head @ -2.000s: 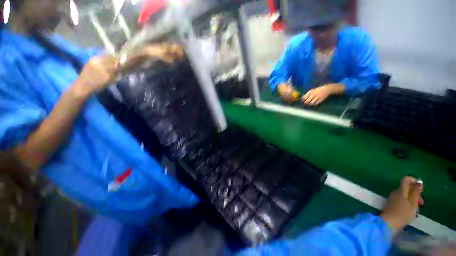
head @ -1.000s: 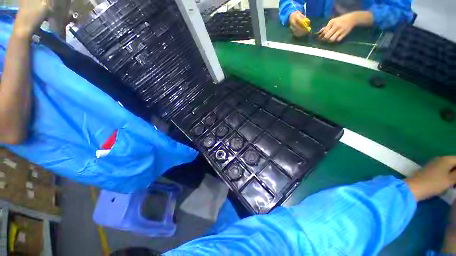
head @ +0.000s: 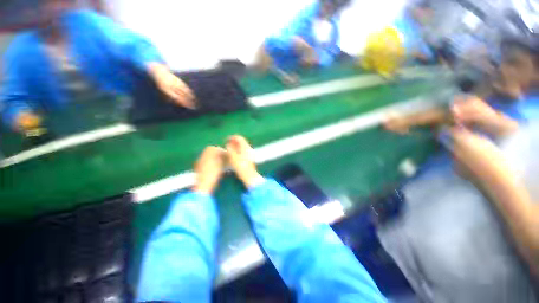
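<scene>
The view is strongly blurred. My left hand (head: 209,168) and my right hand (head: 241,158) are close together at the centre, over the white strip at the belt's near edge. Their fingertips nearly meet. Any small part between them is too blurred to make out, so I cannot tell whether the hands hold something. The black blister tray (head: 71,251) lies at the lower left, left of my left sleeve; its pockets are blurred.
A black phone-like slab (head: 300,184) lies right of my hands. The green belt (head: 171,155) runs across. Opposite, a worker's hand (head: 172,87) reaches over a black tray (head: 216,94). A yellow fan (head: 383,52) stands beyond. Another person's arms (head: 481,142) are at the right.
The view has swung right. Both my hands now show together at the centre. The tray has shifted to the lower left of the picture. The worker opposite now reaches one hand over the black tray.
</scene>
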